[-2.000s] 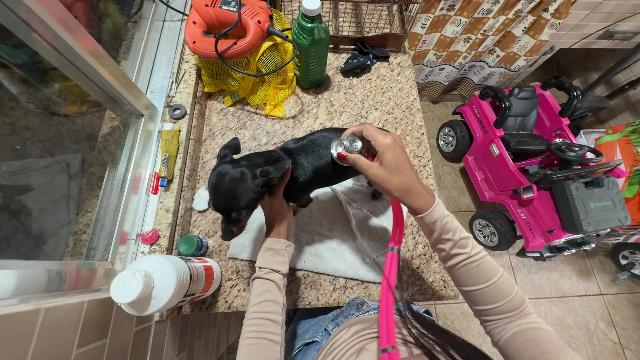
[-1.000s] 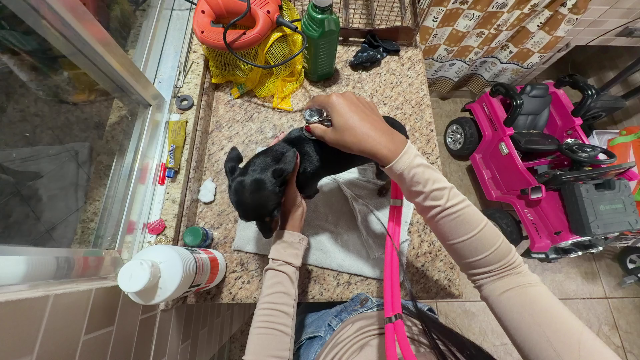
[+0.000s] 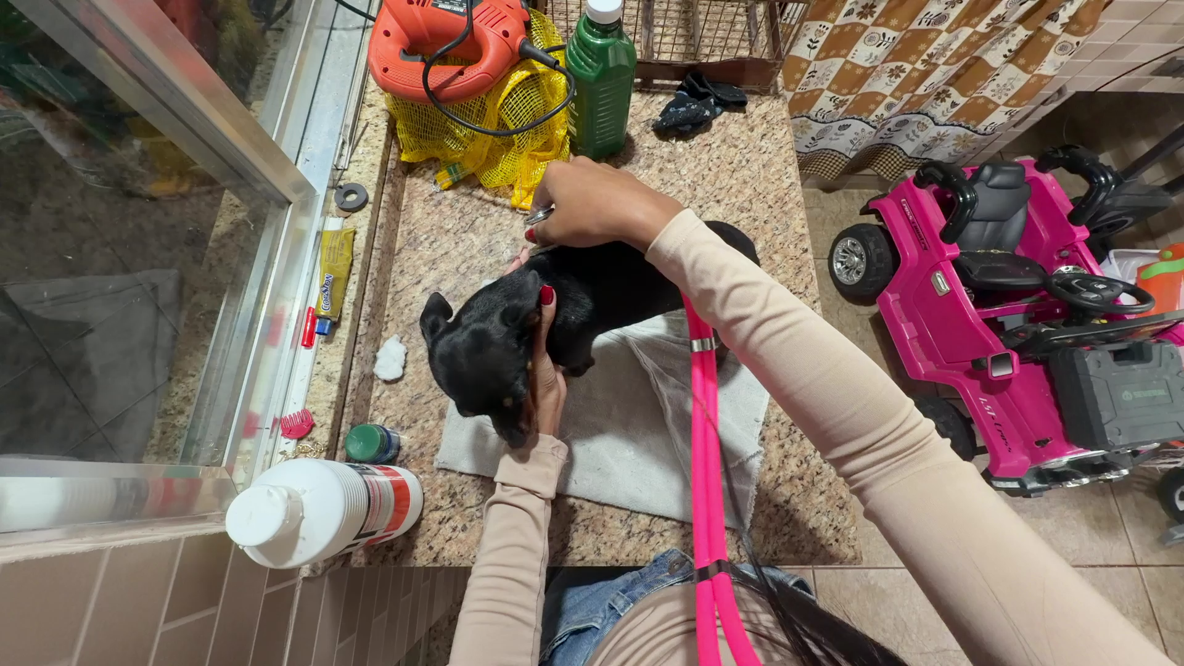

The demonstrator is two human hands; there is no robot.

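Observation:
A small black dog point(image 3: 481, 356) stands on a granite counter, partly over a light grey cloth point(image 3: 610, 425). My left hand point(image 3: 546, 384) is under its head and neck, the thumb with a red nail along the side of its head. Above the dog's shoulder is my right hand point(image 3: 601, 203), shut on a stethoscope's metal chestpiece point(image 3: 538, 215), mostly hidden by the fingers. Whether the chestpiece touches the fur cannot be seen. The pink stethoscope tubing point(image 3: 705, 444) runs from my chest up beneath my right forearm.
A white bottle point(image 3: 324, 511), a green-capped jar point(image 3: 370, 444) and a cotton wad point(image 3: 390, 358) lie left. Behind are an orange power tool point(image 3: 449, 46), yellow mesh point(image 3: 499, 111), a green bottle point(image 3: 601, 83) and dark cloth point(image 3: 694, 106). A pink toy car point(image 3: 971, 324) stands on the floor, right.
My right hand with the chestpiece has moved from the dog's back forward to above its shoulder and neck. My left hand stays at the dog's head and neck.

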